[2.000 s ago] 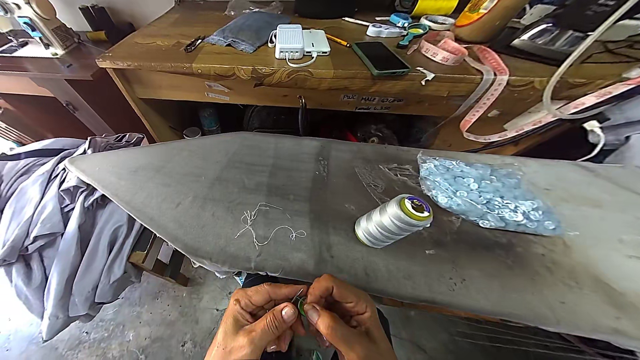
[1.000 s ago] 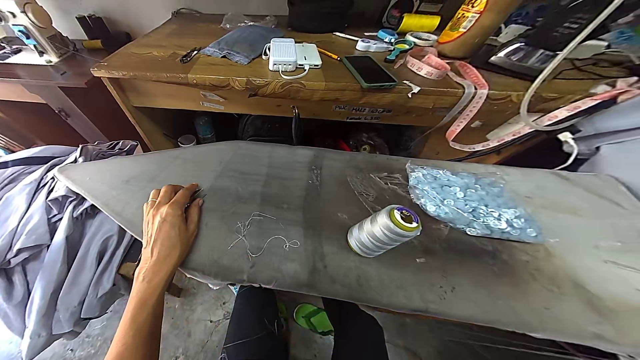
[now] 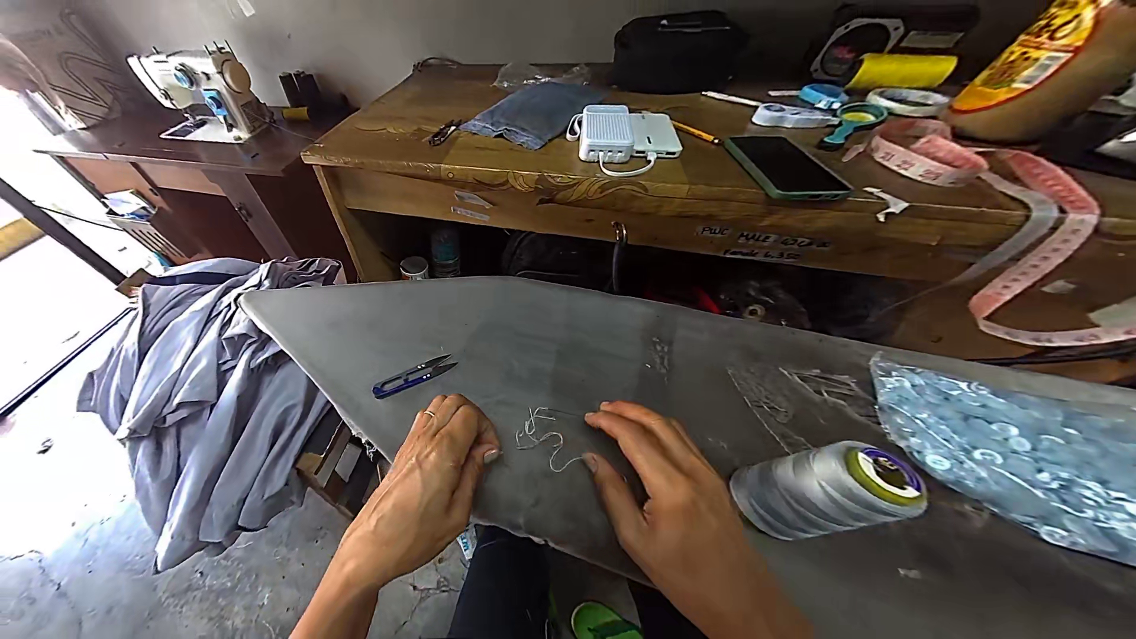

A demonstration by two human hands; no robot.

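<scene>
Loose white thread scraps (image 3: 543, 437) lie on the grey ironing board (image 3: 532, 328) between my two hands. My left hand (image 3: 435, 475) rests just left of them, thumb and fingertips together; whether something is pinched there cannot be made out. With thumb and fingers apart, my right hand (image 3: 661, 479) touches the board at the right end of the thread. Blue-handled thread snips (image 3: 414, 376) lie beyond my left hand. A cone of light grey thread (image 3: 825, 490) lies on its side to the right of my right hand, beside a clear plastic bag of pale buttons (image 3: 1012, 444).
Grey fabric (image 3: 213, 382) is heaped left of the board. Behind stands a wooden table (image 3: 399, 160) with a phone (image 3: 787, 167), a pink measuring tape (image 3: 1056, 240), a white power bank (image 3: 607, 133) and a bottle (image 3: 1029, 75). A sewing machine (image 3: 200, 89) is at the far left.
Two seconds ago both hands were together at the board's near edge. My left hand then reached to the board's left part and is now beside the thread; the snips lie uncovered. My right hand has come over the board.
</scene>
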